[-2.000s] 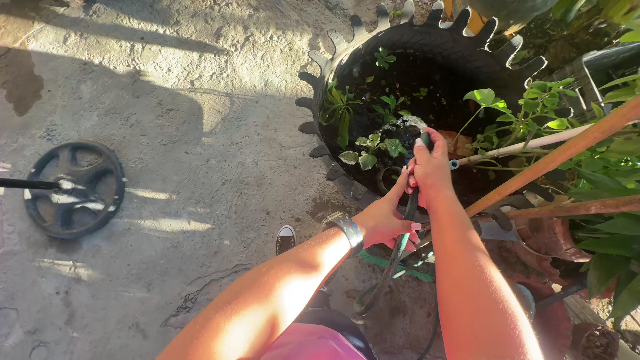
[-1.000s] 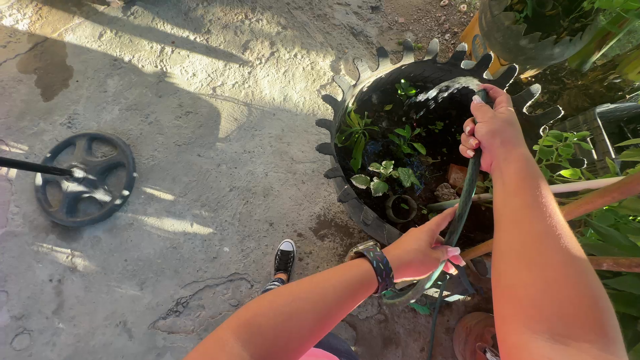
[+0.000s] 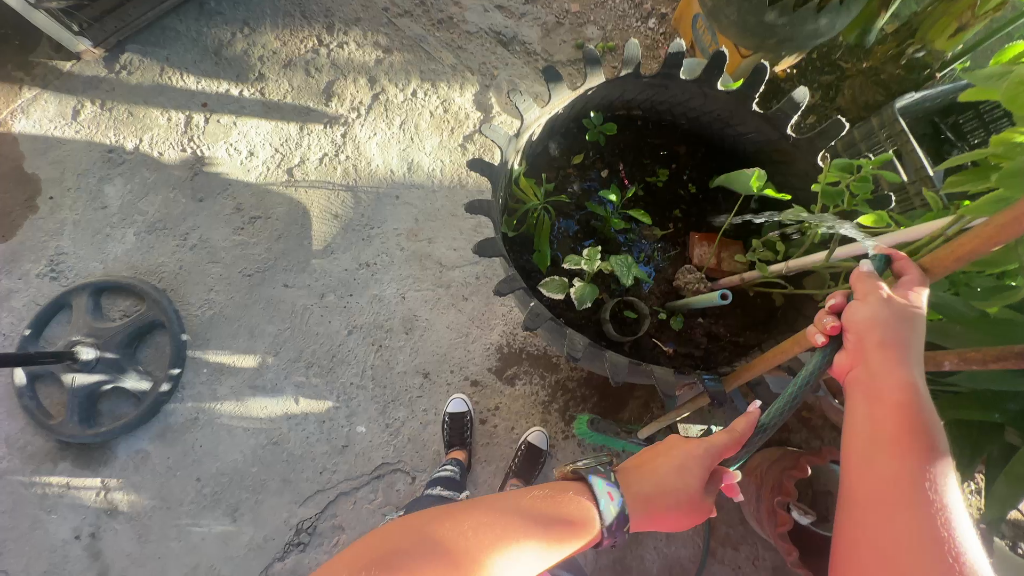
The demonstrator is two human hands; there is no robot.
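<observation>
My right hand [image 3: 876, 316] grips a green garden hose [image 3: 800, 392] close to its end, at the right side of a scalloped planter cut from a tyre [image 3: 560, 340]. Water [image 3: 808, 220] streams leftward from the hose end over the planter. Lower down the hose, my left hand [image 3: 688, 476] holds it with the index finger stretched along it; the grip is partly hidden. Dark soil fills the planter, with a variegated plant [image 3: 588, 276], a spiky-leaved plant [image 3: 536, 210], a small round pot ring [image 3: 625, 320], a piece of brick [image 3: 717, 254] and a pale pipe [image 3: 704, 301].
Wooden poles [image 3: 760, 364] slant across the planter's right side. A green broom head [image 3: 604, 432] and a scalloped clay pot [image 3: 772, 496] lie near my shoes [image 3: 458, 424]. A black wheel-shaped base [image 3: 100, 360] stands on concrete at left. A dark plastic crate [image 3: 928, 136] stands beyond leafy plants.
My right hand has moved from over the planter to its right side, and the water now arcs leftward from there. My left hand has stayed lower on the hose.
</observation>
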